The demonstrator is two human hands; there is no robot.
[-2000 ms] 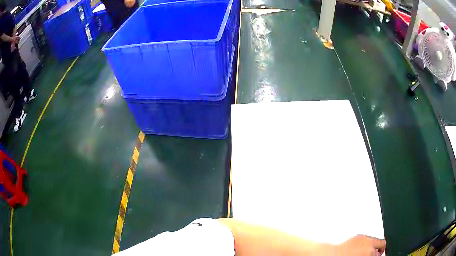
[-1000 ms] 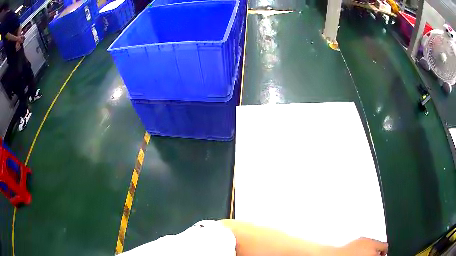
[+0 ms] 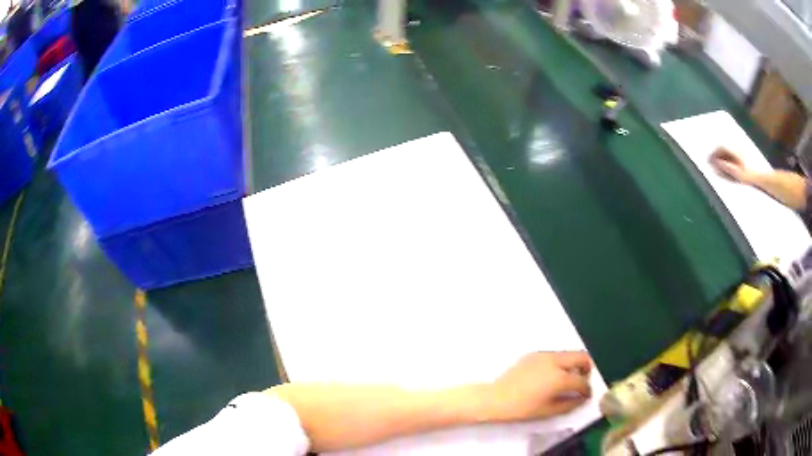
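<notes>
A large blank white sheet or table cover [image 3: 392, 267] lies in front of me. My left hand [image 3: 545, 387] rests at its near right corner, palm down with the fingers bent. The forearm comes from a white sleeve at the lower left. I cannot tell whether anything is under the fingers. A small grey item [image 3: 554, 440] lies on the sheet just below the hand, cut by the bottom edge. My right hand is out of the picture.
Stacked blue crates [image 3: 151, 147] stand left of the sheet. A yellow-black striped edge [image 3: 703, 343], dark cables and a clear glass bulb [image 3: 743, 396] are at the lower right. Another person's hand [image 3: 732, 166] lies on a second white surface [image 3: 703, 134]. A pale post [image 3: 390, 22] stands ahead.
The view has turned to the right, bringing in the striped edge, cables and another person's arm. My left hand now shows more fully, still on the sheet.
</notes>
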